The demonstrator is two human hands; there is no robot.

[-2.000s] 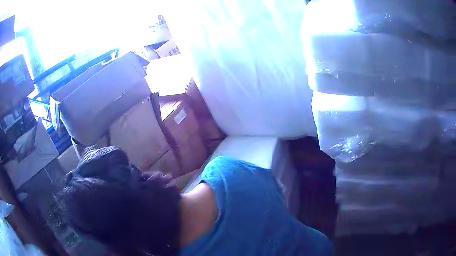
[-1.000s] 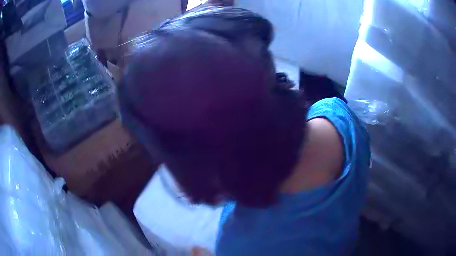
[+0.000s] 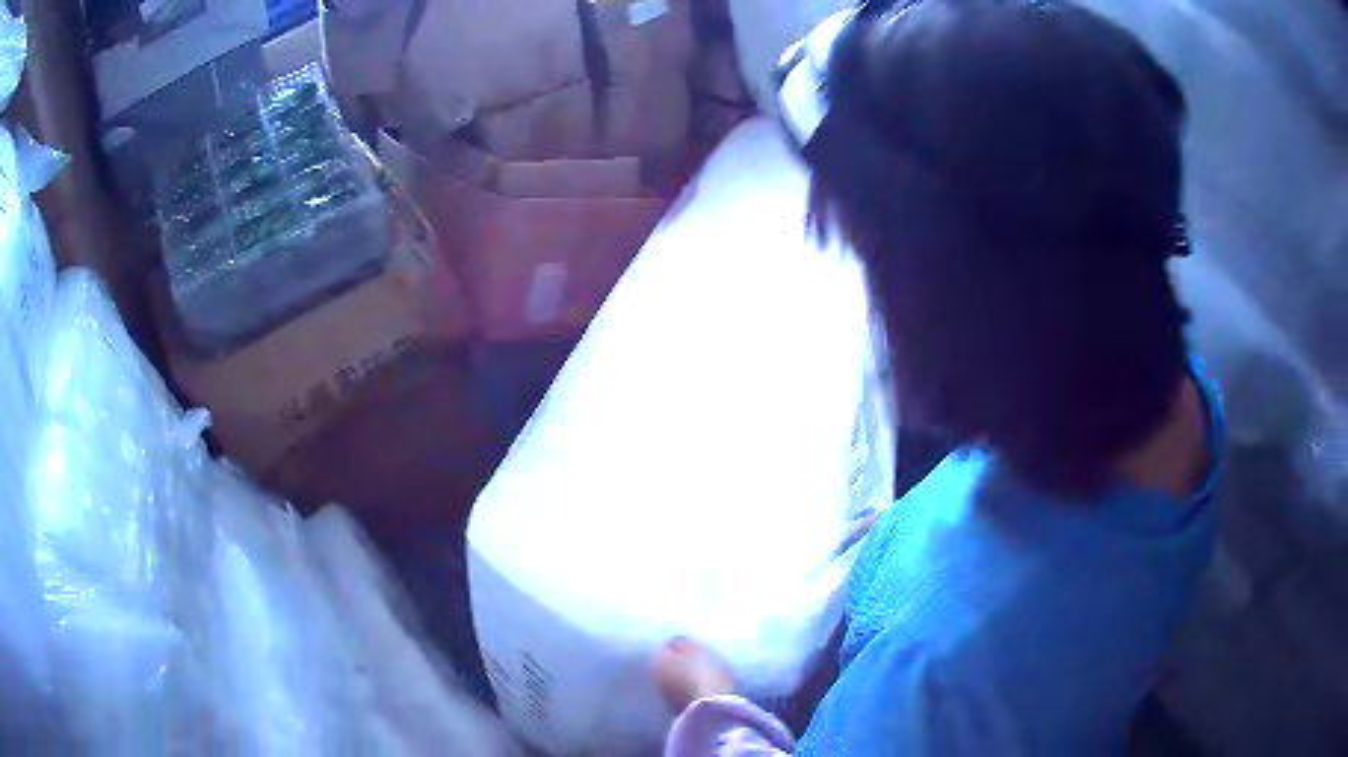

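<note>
A large white wrapped foam bundle (image 3: 665,488), overexposed on top, lies lengthwise in front of me, with dark printed marks on its near end. A hand with a pale purple cuff, which I take as my right hand (image 3: 698,677), reaches in from the bottom edge. Its thumb lies on the bundle's near end; the other fingers are hidden. My left hand is not in view. A person (image 3: 1005,592) in a blue top leans over the bundle's right side and hides part of it.
A clear compartment tray (image 3: 281,222) with green parts sits on a printed brown carton (image 3: 348,377) at the left. Shiny plastic-wrapped bundles (image 3: 163,547) fill the lower left. More brown cartons (image 3: 503,74) stand at the back. Pale wrapped stacks (image 3: 1271,222) stand at the right.
The view has turned down and left. The person's head and blue top have shifted right. The white bundle now shows at the centre, with my right hand at its near end.
</note>
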